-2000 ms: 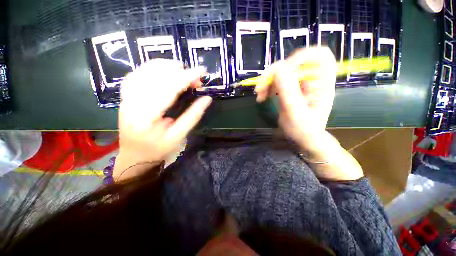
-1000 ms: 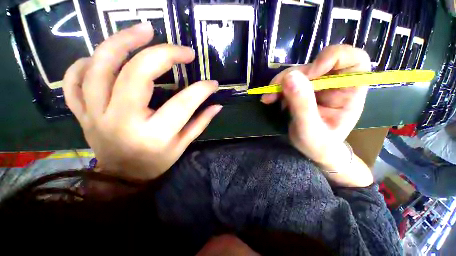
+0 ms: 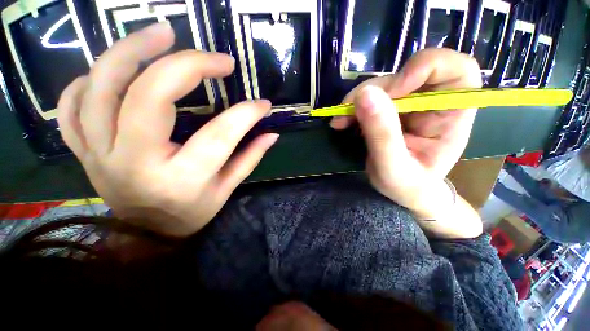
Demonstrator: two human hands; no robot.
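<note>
The yellow tweezers lie across my right hand, pinched between thumb and fingers. Their tip is at the lower right corner of a framed screen part, dark with a pale border. It sits in a glossy dark blister tray. My left hand is spread, with its index fingertip at the lower left edge of the same part. It seems to hold nothing. Whether a tiny piece is at the tweezer tips is too small to tell.
More framed parts stand in a row on both sides. The green bench top shows along the tray's near edge. A cardboard box is below the bench edge at right. A person's legs show at far right.
Since two seconds ago my view has come closer to the tray. Since one second ago, my left hand and the tweezer tip have shifted slightly left in view; the tweezers stay in my right hand.
</note>
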